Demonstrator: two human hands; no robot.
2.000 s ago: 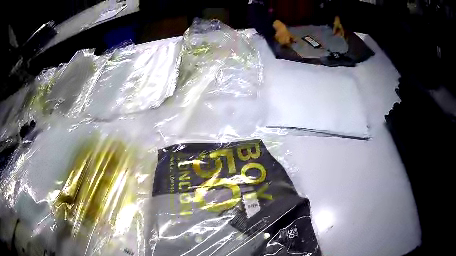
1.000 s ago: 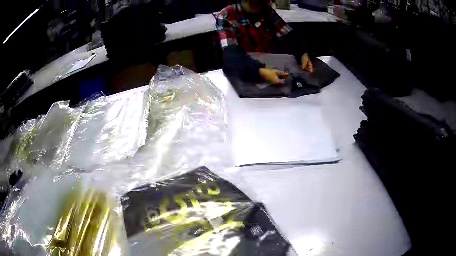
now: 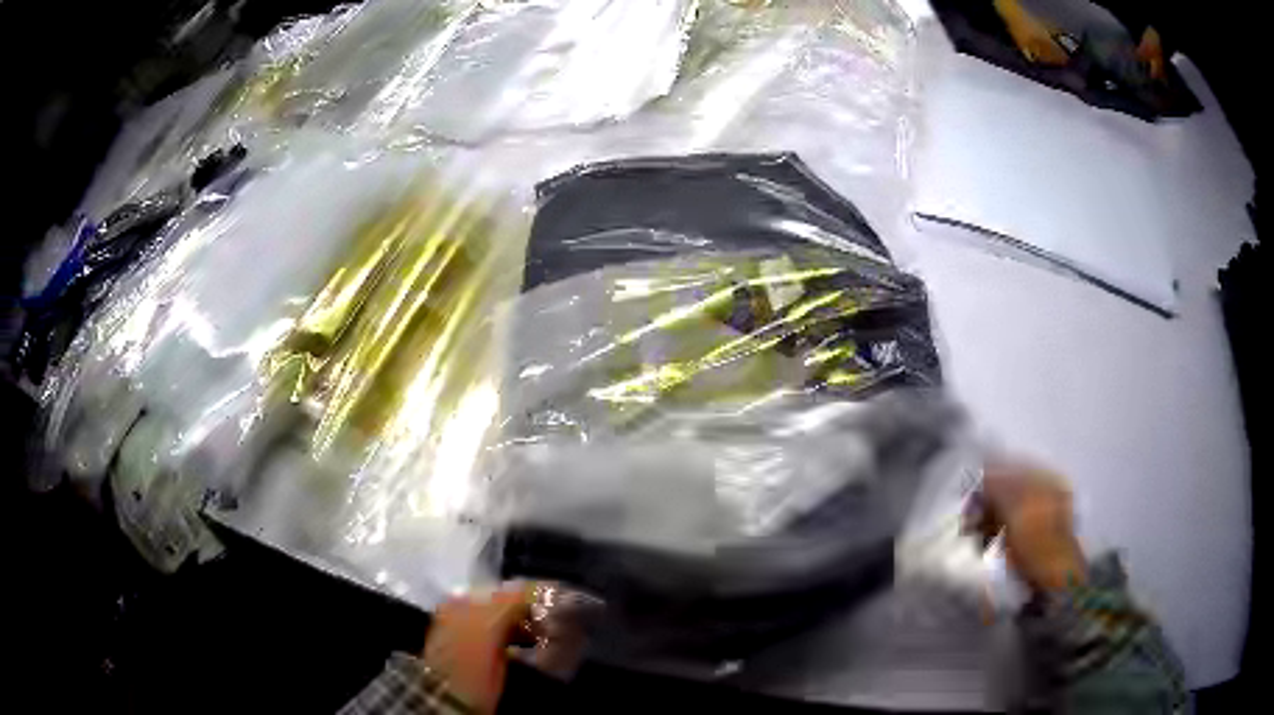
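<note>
A dark garment (image 3: 636, 224) lies in a clear bag (image 3: 671, 468) with yellow print, right in front of me. The near part of the bag and garment is blurred. My left hand (image 3: 482, 636) is at the bag's near left corner, its fingers closed on the film. My right hand (image 3: 1031, 524) is at the bag's right edge, its fingers closed on the film. The fingertips of both hands are partly blurred.
Empty clear bags with yellow print (image 3: 384, 328) are heaped at the left. A stack of white sheets (image 3: 1055, 182) lies at the upper right. Another person's hands (image 3: 1031, 28) are on a dark garment (image 3: 1097, 63) at the far edge. The table's near edge runs below the bags.
Both my hands have come into view at the bag's near end. The view has tilted down, and the print on the bag has shifted and creased. The plaid-clad person is now mostly out of view.
</note>
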